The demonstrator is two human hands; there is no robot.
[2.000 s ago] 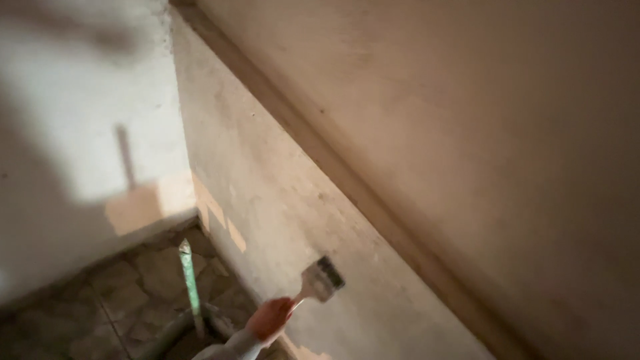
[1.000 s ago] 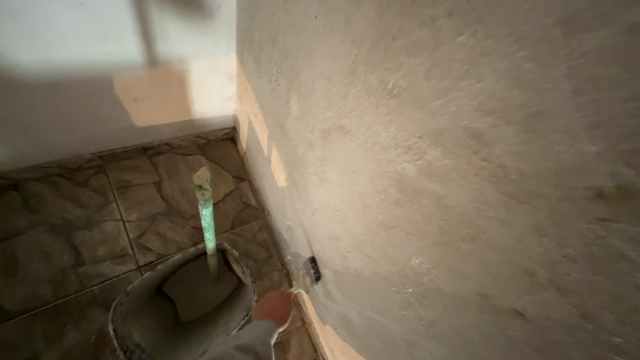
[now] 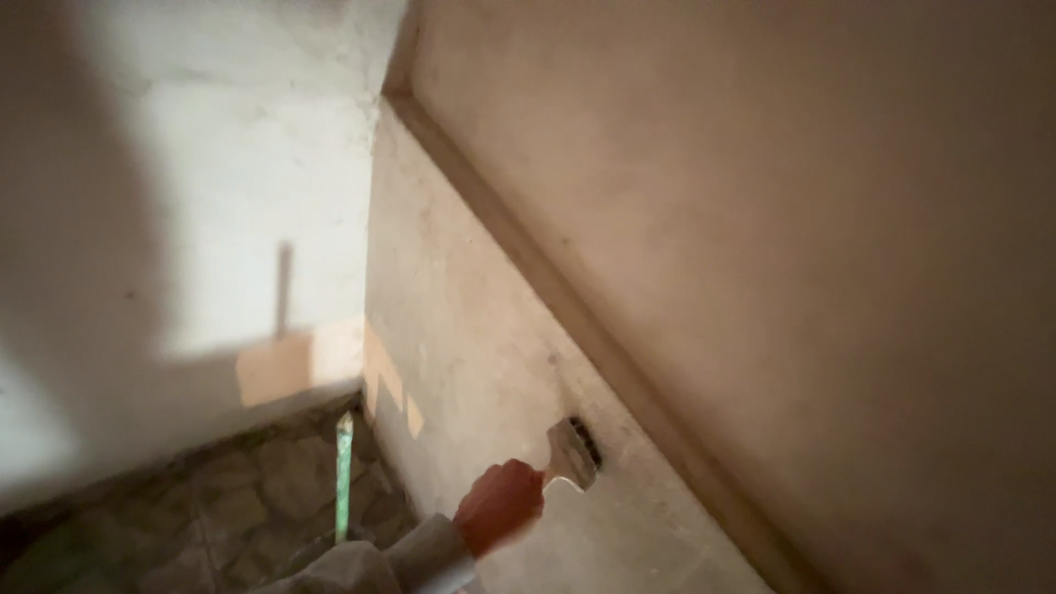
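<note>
My left hand (image 3: 502, 505), in a grey sleeve, is closed around the handle of a wide flat paintbrush (image 3: 575, 454). The brush's dark bristles point right, at the pale plastered wall below a slanting ledge; whether they touch it I cannot tell. My right hand is not in view. A green-wrapped stick (image 3: 343, 478) stands upright left of my left hand, its lower end hidden behind the sleeve and the dim rim of a bucket.
The slanting ledge (image 3: 528, 256) runs down the right wall from the corner. A white wall (image 3: 247, 214) with a peach patch (image 3: 276, 367) and shadows stands at the left. Dark stone-patterned floor tiles (image 3: 256, 487) lie below. Peach patches (image 3: 384, 371) also mark the right wall near the corner.
The view has swung up from the bucket and floor. My left hand, low by the wall's base one second ago, is now higher on the wall with the brush still in it.
</note>
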